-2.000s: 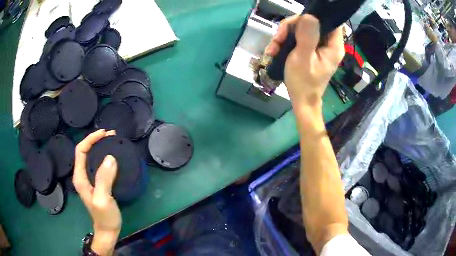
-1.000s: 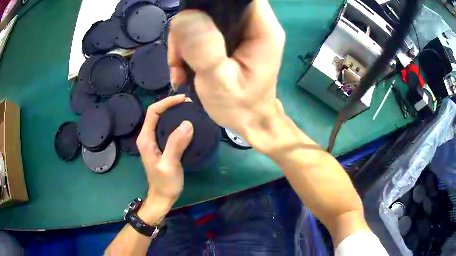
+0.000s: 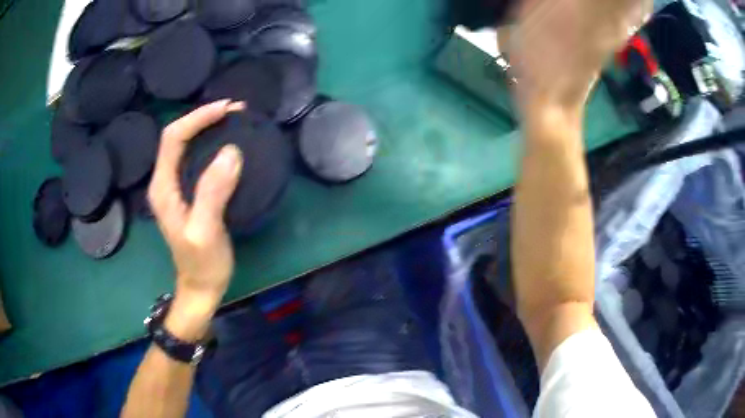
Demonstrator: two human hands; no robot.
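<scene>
My left hand (image 3: 200, 192) grips a round black housing (image 3: 253, 167) on the green bench, thumb on its top face and fingers around its left side. My right hand (image 3: 564, 53) is blurred at the top right, over the screw feeder (image 3: 478, 69). A dark shape at the top edge beside it looks like the electric screwdriver (image 3: 478, 10), mostly cut off. Its tip cannot be seen. Round black covers (image 3: 178, 59) lie piled behind and left of the housing. One shiny cover (image 3: 336, 140) lies just right of it.
A blue crate (image 3: 482, 224) with a clear liner (image 3: 625, 306) holding black discs stands right of the bench (image 3: 400, 184). A dark cable (image 3: 662, 155) crosses above it. Red-handled pliers (image 3: 639, 59) lie beyond the feeder. A white board edge shows at the top left.
My right hand has moved from above the housing to the upper right, over the feeder, with the dark tool. My left hand still holds the housing. The whole view has shifted.
</scene>
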